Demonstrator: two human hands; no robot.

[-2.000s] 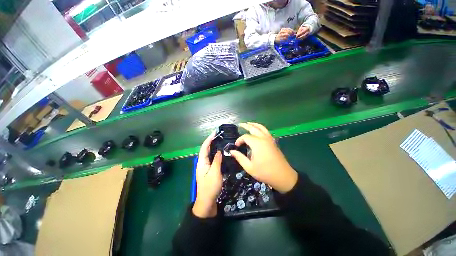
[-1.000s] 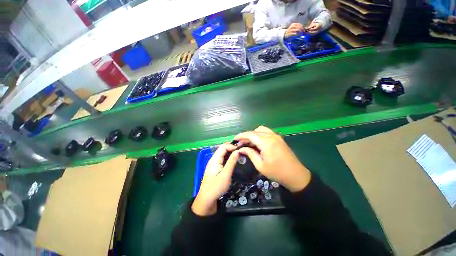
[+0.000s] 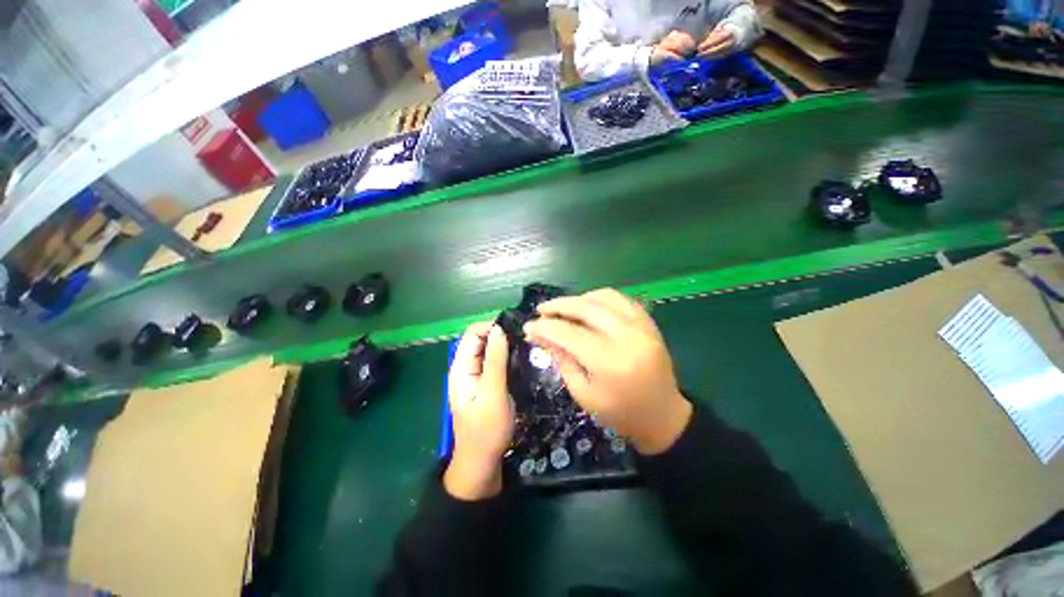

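A black housing (image 3: 531, 306) is held between my two hands above the parts tray (image 3: 572, 479). My left hand (image 3: 480, 402) grips its left side, thumb up. My right hand (image 3: 618, 364) is over its right side, with fingertips on its upper part; they hide much of it. A pale round face (image 3: 540, 358) shows between the hands; I cannot tell if it is on the housing. The tray holds jumbled dark parts and silver-white round-faced inserts (image 3: 559, 456).
Another black unit (image 3: 365, 374) lies on the bench to the left. Cardboard sheets lie left (image 3: 175, 484) and right (image 3: 922, 408), the right with a label sheet (image 3: 1006, 379). Black units sit on the conveyor belt (image 3: 607, 222). A person (image 3: 653, 29) works beyond it.
The hands have parted slightly, so the housing's top shows again above the fingers. My right hand's fingers have shifted on it. The whole view has shifted slightly with the head.
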